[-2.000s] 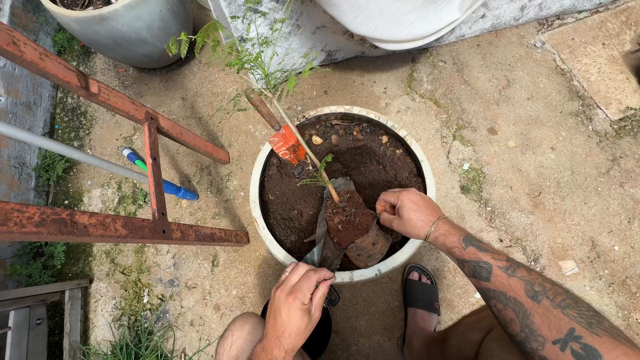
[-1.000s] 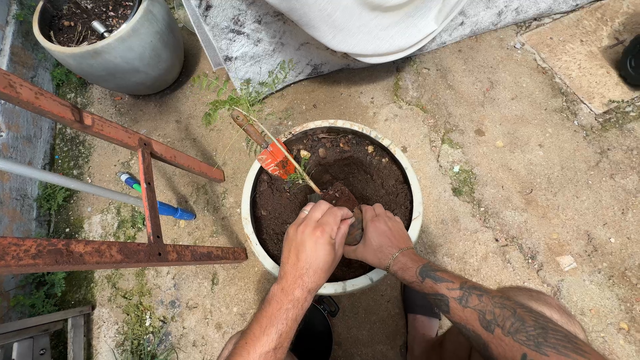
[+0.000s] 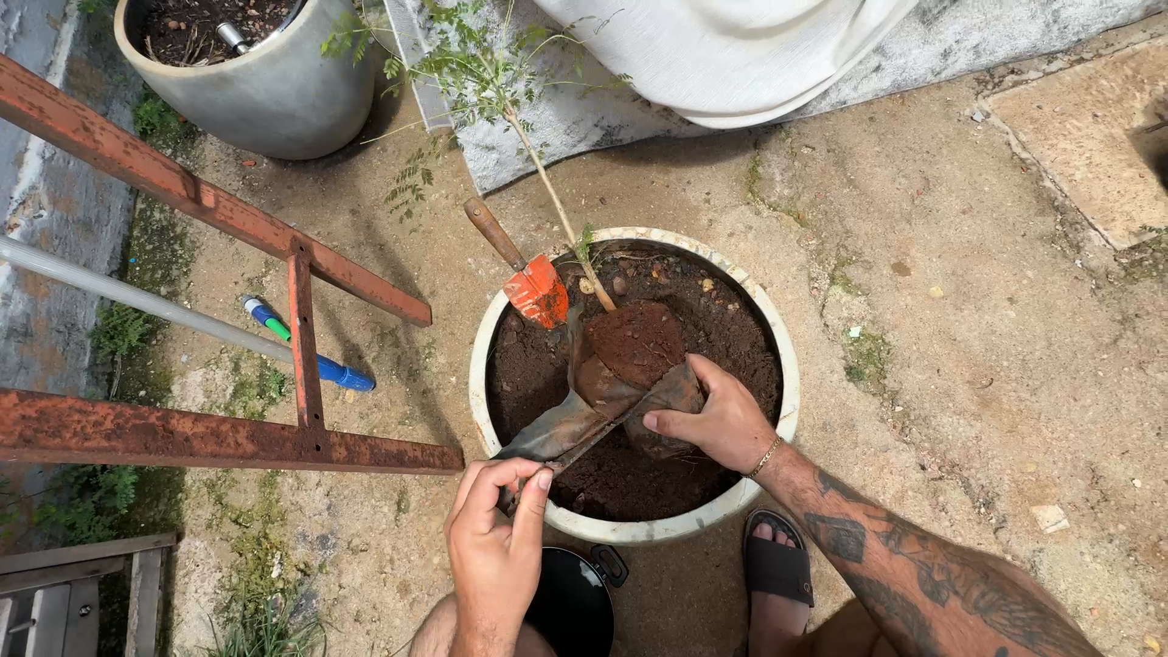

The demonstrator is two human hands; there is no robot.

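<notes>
Pinched in my left hand [image 3: 500,520] is the loose edge of a torn black plastic nursery bag [image 3: 570,429], stretched toward the lower left. My right hand [image 3: 716,415] grips the bag's right side, around the sapling's root ball [image 3: 639,345]. The sapling [image 3: 547,173], with a thin stem and feathery leaves, leans to the upper left. Its root ball lies over dark soil [image 3: 739,338] inside a round, pale-rimmed planter [image 3: 780,365]. An orange hand trowel [image 3: 538,290] with a wooden handle rests at the planter's upper left rim.
A rusty metal frame [image 3: 365,452] reaches in from the left, near a grey pole [image 3: 146,297] with a blue end. Behind stand a grey pot [image 3: 265,100] and a white cloth-like cover [image 3: 730,64]. A black pan [image 3: 570,602] and my sandaled foot [image 3: 777,575] are by the planter's near side.
A second ago both hands were together at the root ball. Now my left hand is nearer me, drawing out the bag's edge, and the reddish root ball shows more.
</notes>
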